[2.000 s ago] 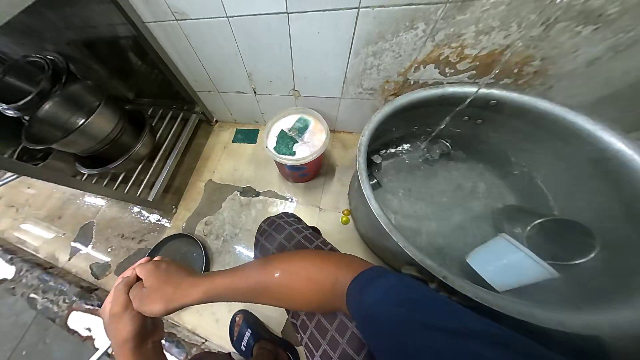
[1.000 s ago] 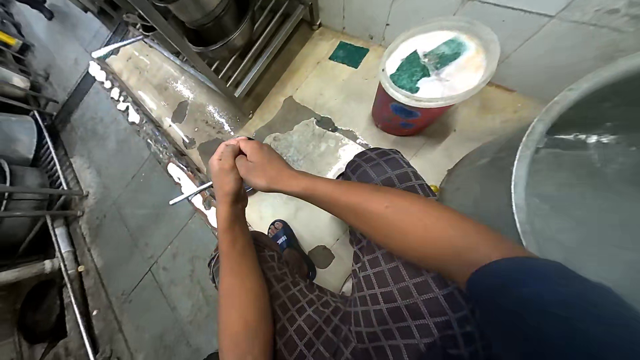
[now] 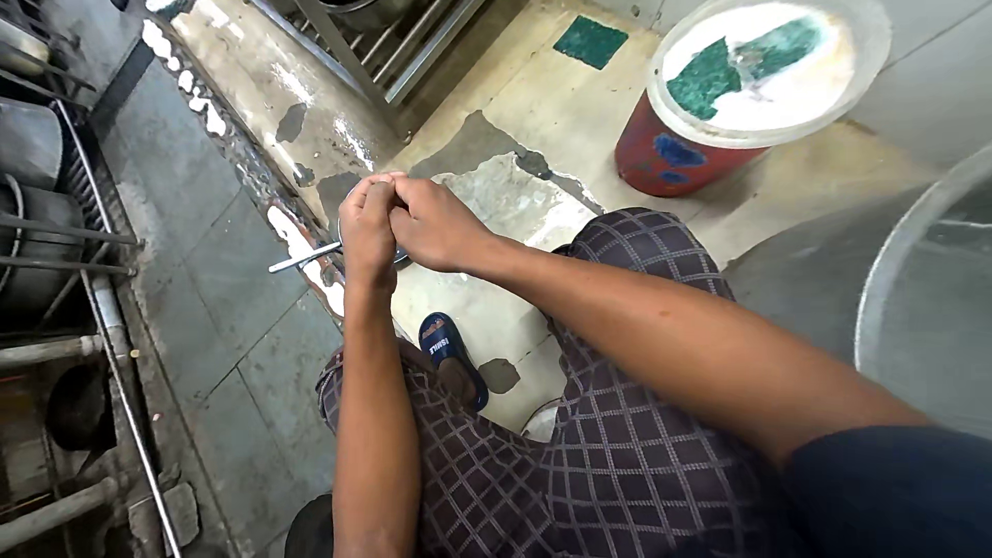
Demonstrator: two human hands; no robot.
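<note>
My left hand (image 3: 370, 229) and my right hand (image 3: 434, 221) are pressed together over a dark frying pan, which is mostly hidden beneath them. The pan's metal handle (image 3: 306, 256) sticks out to the left of my left hand. What the curled fingers hold cannot be made out. To the upper right stands a red plastic bucket (image 3: 682, 159) filled with white suds, with green scouring pads (image 3: 704, 77) lying on top. Another green scouring pad (image 3: 590, 42) lies flat on the wet floor beside the bucket.
A large metal tub (image 3: 883, 256) stands at the right. A metal rack (image 3: 387, 97) is at the top, and a shelf with pots (image 3: 39, 232) runs along the left. A raised, broken ledge edge (image 3: 225, 132) crosses the upper left. My sandalled foot (image 3: 453, 353) is below my hands.
The view has swung left and down from the water-filled tub. My hands stay together over the pan throughout.
</note>
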